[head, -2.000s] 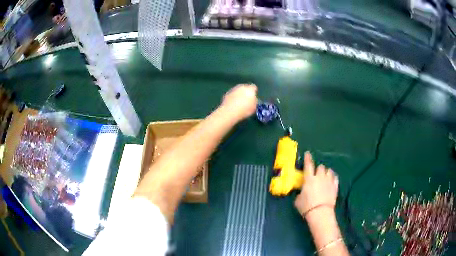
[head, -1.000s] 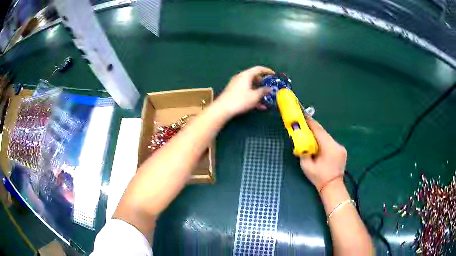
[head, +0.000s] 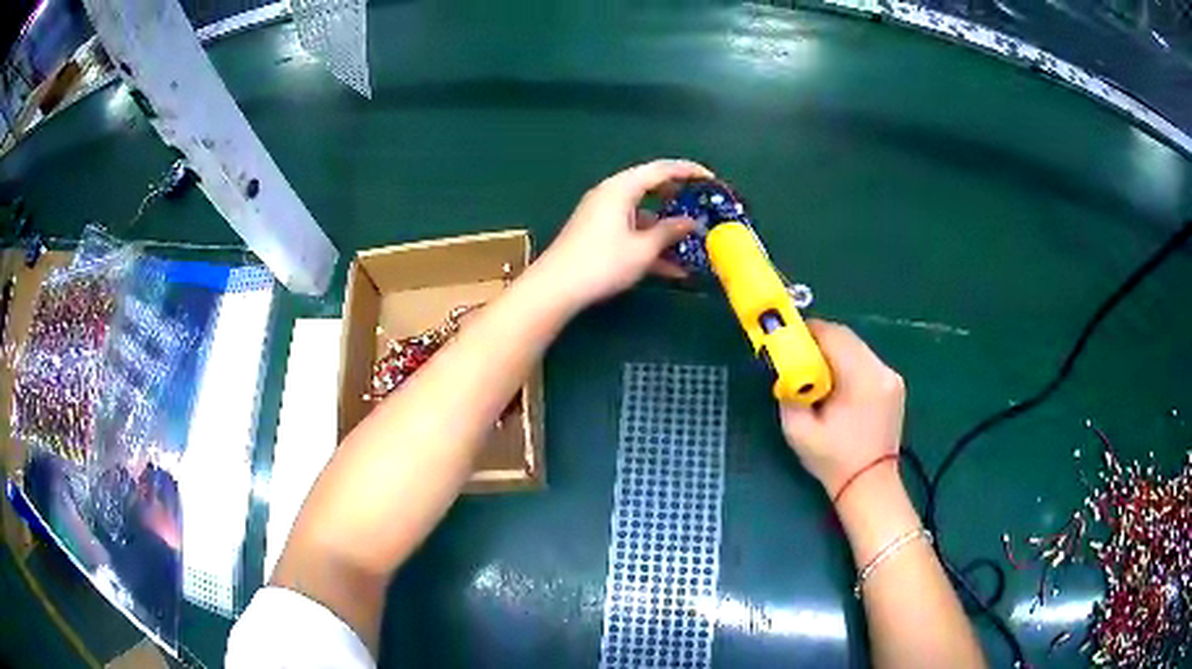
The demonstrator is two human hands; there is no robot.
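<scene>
My left hand point(head: 614, 235) holds a dark blue round unit with pale speckles point(head: 698, 209) by its left edge, thumb and fingers around it. My right hand point(head: 847, 408) grips a yellow glue gun point(head: 762, 310) with its front end at the lower right of the blue unit. The gun's tip is hidden against the unit. A small pale round piece point(head: 800, 297) shows beside the gun. A pale perforated strip point(head: 664, 516) lies on the green bench below the hands.
A cardboard box point(head: 438, 268) with red-gold wired parts point(head: 408, 358) is partly behind my left forearm. A loose pile point(head: 1144, 549) and black cord point(head: 1033, 396) are at right. A white bracket point(head: 216, 144), white strip point(head: 309, 405) and clear bags point(head: 98, 379) are at left.
My left hand has taken hold of the blue unit and my right hand has gripped the glue gun and brought it up to the unit. The view has shifted; both hands have moved little over the last second.
</scene>
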